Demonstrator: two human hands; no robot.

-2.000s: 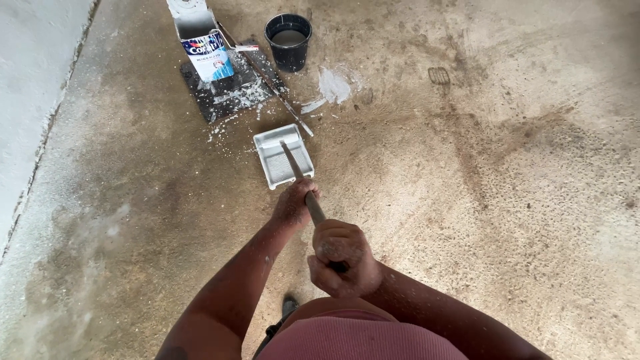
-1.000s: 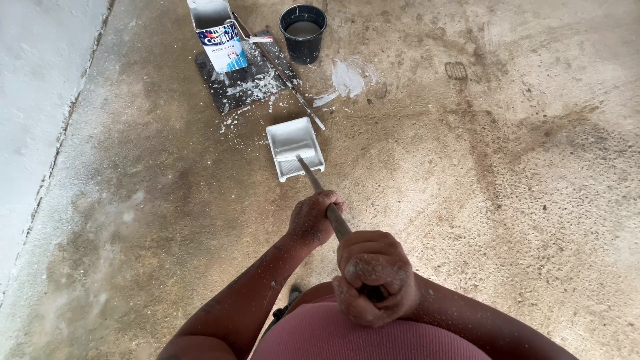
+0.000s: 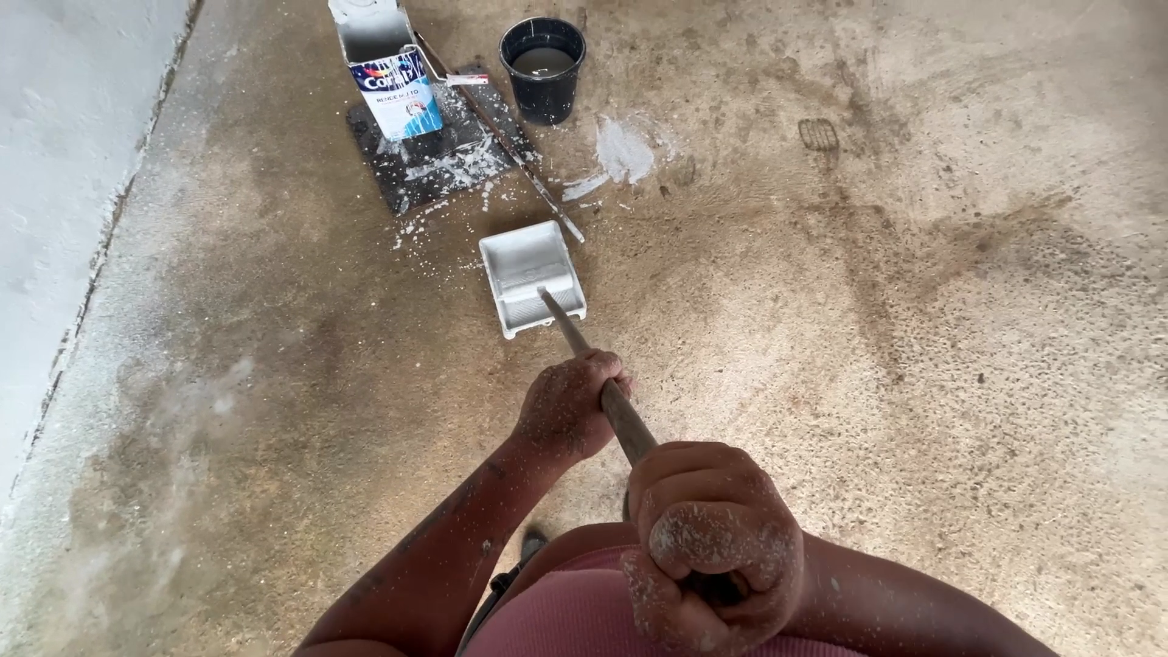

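A long wooden pole (image 3: 630,424) runs from my chest down to a white paint tray (image 3: 488,265) on the floor. My left hand (image 3: 573,406) is closed around the pole's middle part. Nearer to me, my right hand (image 3: 716,543) grips the pole's upper end, and its fingers are spotted with paint. At the far end, a white paint roller (image 3: 525,290) seems to lie across the tray, white with paint and hard to tell from it. Wet white paint coats the tray, whose ribbed slope faces me.
An open paint can (image 3: 397,96) stands on a paint-splattered dark board (image 3: 379,164). Beside it are a black bucket (image 3: 545,91) with greyish liquid, a small roller frame (image 3: 456,80) and a thin stick (image 3: 525,164). A paint patch (image 3: 625,151) marks the floor; a white wall (image 3: 73,164) rises at left.
Both hands and the pole have shifted right in the view. The pole's far end meets the tray lower down than two seconds ago. My grip on the pole stays closed.
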